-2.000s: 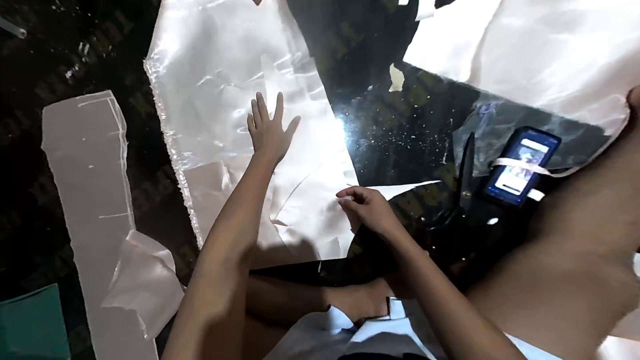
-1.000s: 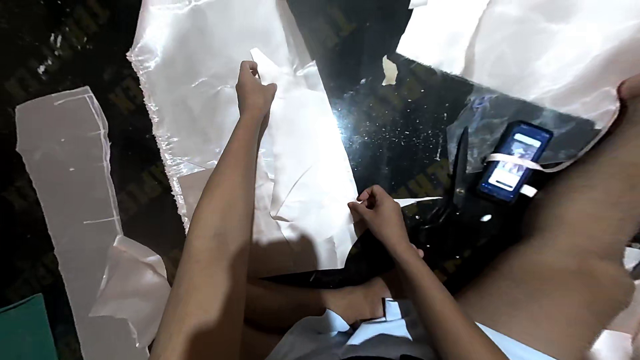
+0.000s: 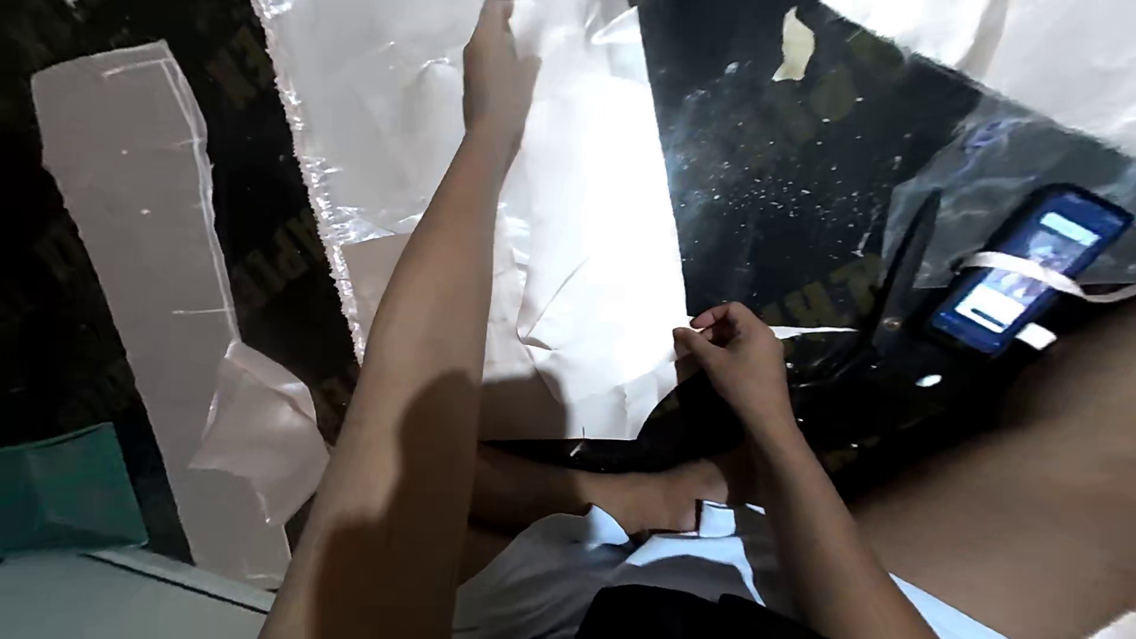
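Pale, glossy fabric [image 3: 603, 222] lies spread over a dark printed sheet, with a frayed, sequin-like left edge. My left hand [image 3: 499, 84] reaches to the fabric's upper part; its fingertips are cut off at the top of the view, and whether they grip cannot be told. At the fabric's lower right edge, my right hand [image 3: 732, 351] has thumb and index finger close together at the border, seemingly pinching it. A fold and creases run across the fabric's lower half. To the left lies a long pale fabric piece [image 3: 146, 231] with a crumpled piece [image 3: 266, 426] against its side.
Black scissors [image 3: 901, 284] lie right of my right hand, near a lit phone [image 3: 1029, 266] with a pale strip across it. Beyond are clear plastic [image 3: 967, 186], more pale fabric [image 3: 1074, 62] and a small scrap [image 3: 796, 44]. A green object [image 3: 71, 488] sits lower left. My legs border the fabric.
My left hand was spread flat on the fabric two seconds ago; its fingers then drew together and it has moved farther up the fabric. My right hand stays by the right edge.
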